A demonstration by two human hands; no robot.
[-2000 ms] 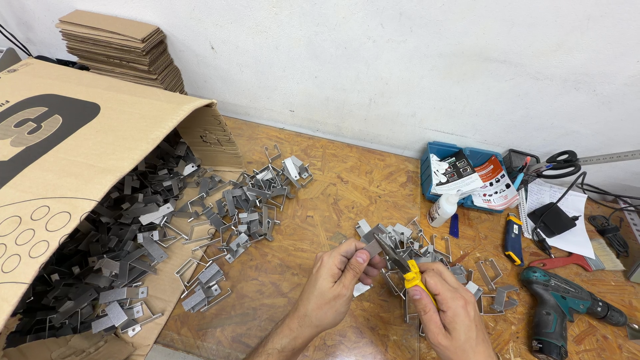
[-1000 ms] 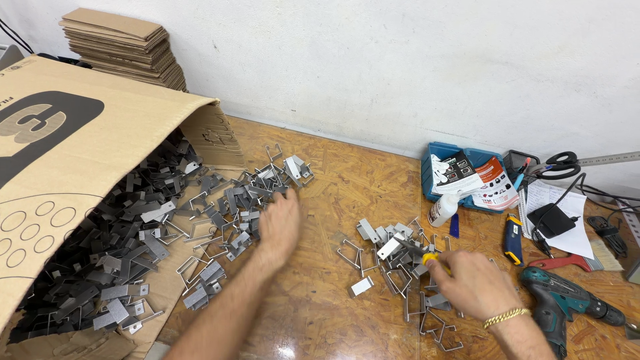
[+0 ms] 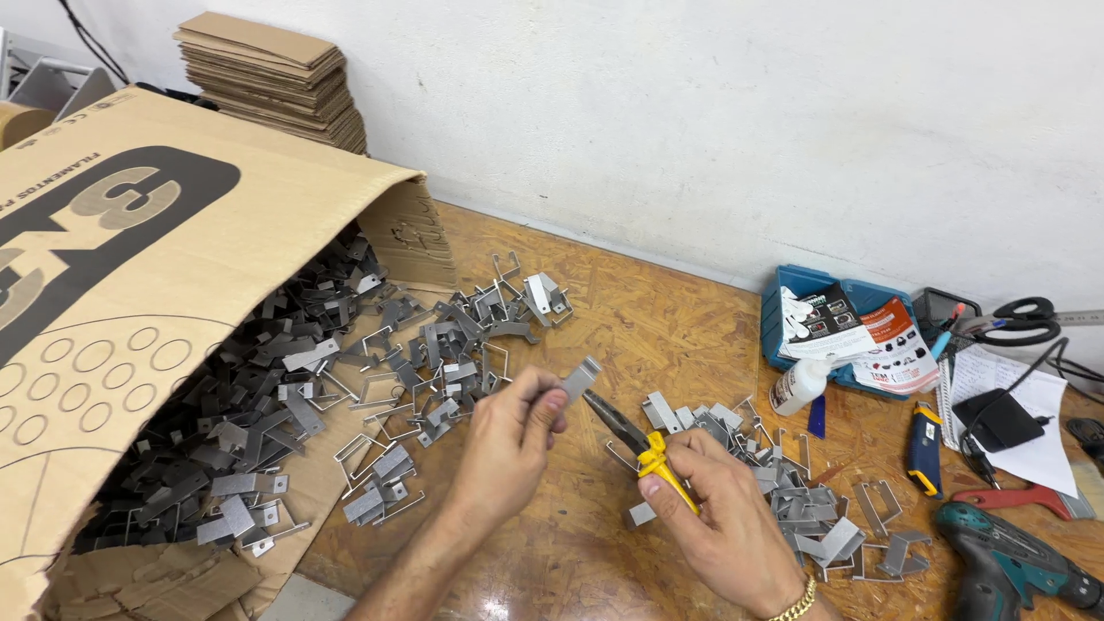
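My left hand (image 3: 513, 435) pinches a small bent metal bracket (image 3: 580, 379) between thumb and fingers. My right hand (image 3: 729, 517) grips the yellow handles of long-nose pliers (image 3: 630, 429); their dark tip points at the bracket, close to it, and whether they touch cannot be told. Behind my left hand lies a loose heap of metal brackets (image 3: 457, 336), spreading from an open cardboard box (image 3: 285, 216) on its side, which holds many more. A second pile of brackets (image 3: 802, 500) lies behind and beside my right hand, partly hidden by it.
Along the right stand a blue bin (image 3: 780, 336) with leaflets, a white bottle (image 3: 798, 385), scissors (image 3: 1022, 319), a utility knife (image 3: 925, 448), a red-handled brush (image 3: 1018, 498) and a teal cordless drill (image 3: 1000, 552). Flat cardboard pieces (image 3: 267, 78) are stacked behind the box, near the white wall.
My left hand has come back from the heap by the box, where it was one second ago, and now holds a bracket. The pliers have moved off the right pile toward it.
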